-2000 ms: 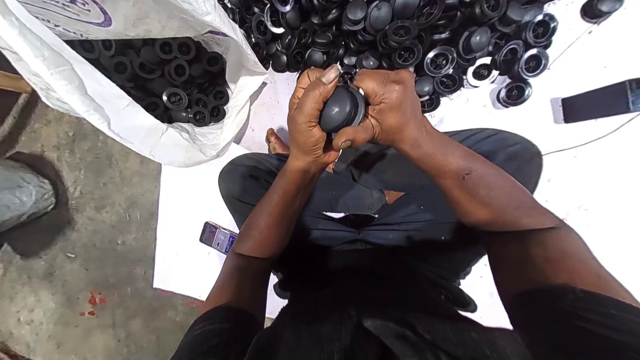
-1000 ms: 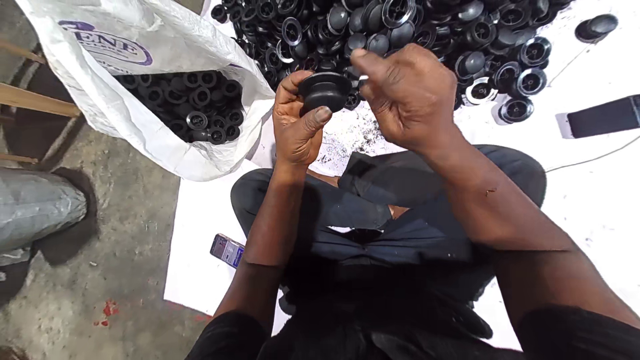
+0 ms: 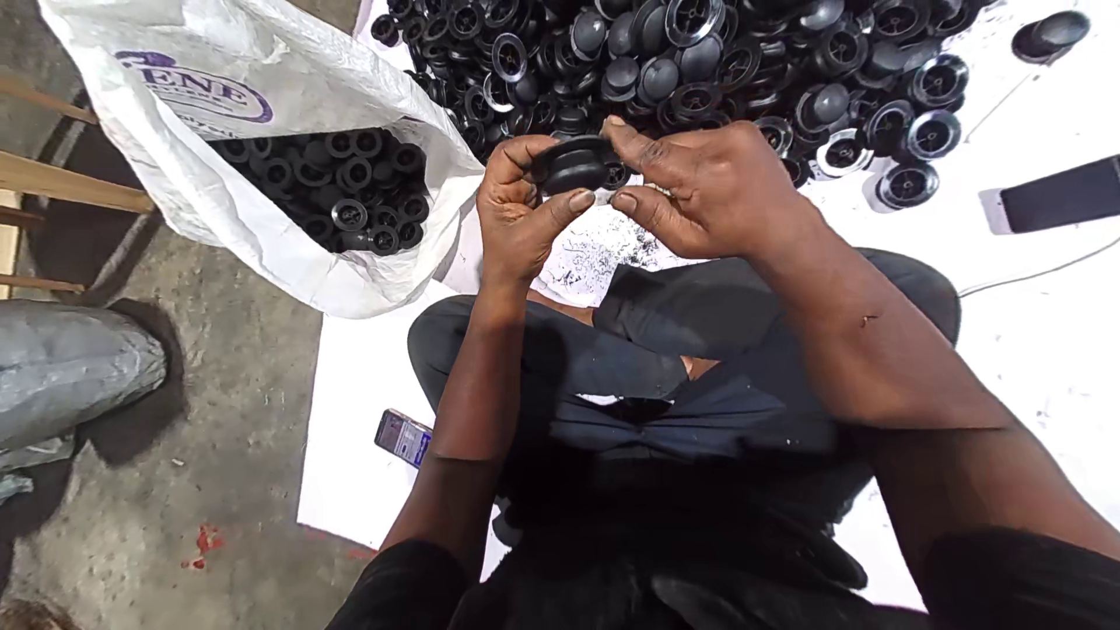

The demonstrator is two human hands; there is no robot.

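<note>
A round black flanged part with a domed middle (image 3: 573, 166), seemingly moulded plastic or rubber, is held between the fingers and thumb of my left hand (image 3: 522, 210). Close to its right side is my right hand (image 3: 709, 188), index finger and thumb apart; whether the index fingertip touches the rim, I cannot tell. Just beyond both hands lies a large pile of similar black parts (image 3: 656, 79), some showing spoked undersides and others smooth domes. More such parts (image 3: 354, 175) lie inside an open white woven sack (image 3: 297, 262) to the left.
My crossed legs (image 3: 682, 350) are on a white sheet (image 3: 341, 455). A phone (image 3: 402, 437) lies beside my left forearm. At the right are a dark flat rectangular object (image 3: 1063, 197), a thin cable (image 3: 1041, 277) and one stray black part (image 3: 1050, 37). A grey sack (image 3: 74, 359) stands at the far left.
Two seconds ago both hands gripped a black domed part together. My right hand then came away from it, and its fingers have since opened beside the part in my left hand.
</note>
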